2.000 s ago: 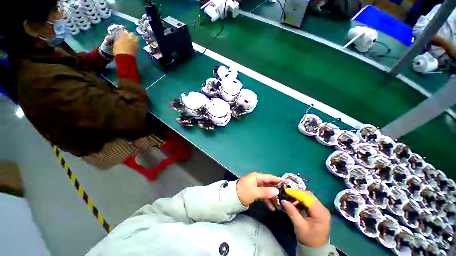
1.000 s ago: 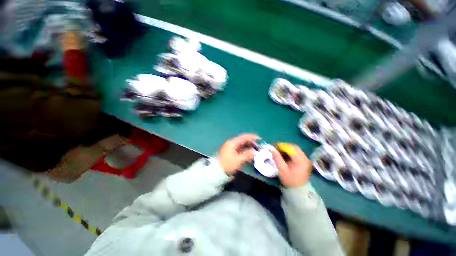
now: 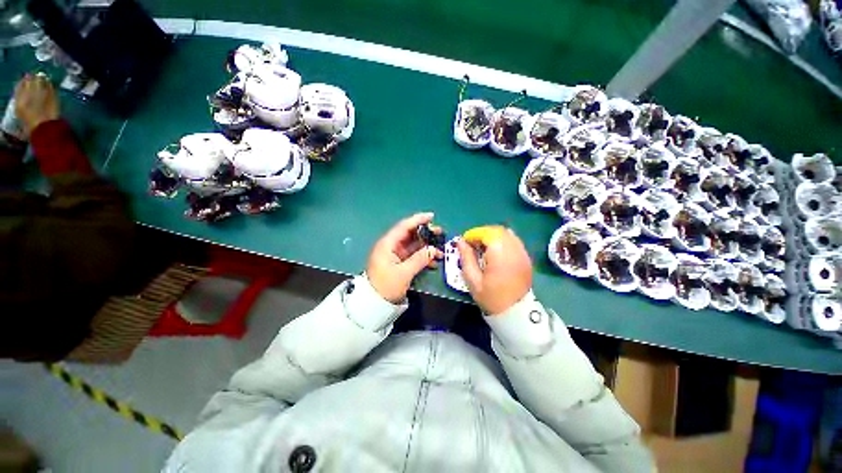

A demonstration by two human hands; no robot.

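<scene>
My left hand (image 3: pixel 402 259) pinches a small dark module (image 3: pixel 430 237) at the bench's near edge. My right hand (image 3: pixel 499 270) holds a short yellow-handled tool (image 3: pixel 482 236) in its curled fingers. A white camera housing (image 3: pixel 454 265) sits between my hands, touching the right fingers and partly hidden by them. The dark module is just left of the housing; whether wires join them is too small to tell. The tool's tip is hidden.
Open white shells with dark centres (image 3: pixel 620 214) stand in rows at right, with plain white covers (image 3: pixel 823 273) at their far end. White units with dangling wires (image 3: pixel 270 96) lie at left. A person's hand (image 3: pixel 35 103) and a black fixture (image 3: pixel 114 51) are further left.
The view has swung right and down. The dark module now shows clearly in my left fingers, apart from the housing's face. My right hand still holds the yellow-handled tool.
</scene>
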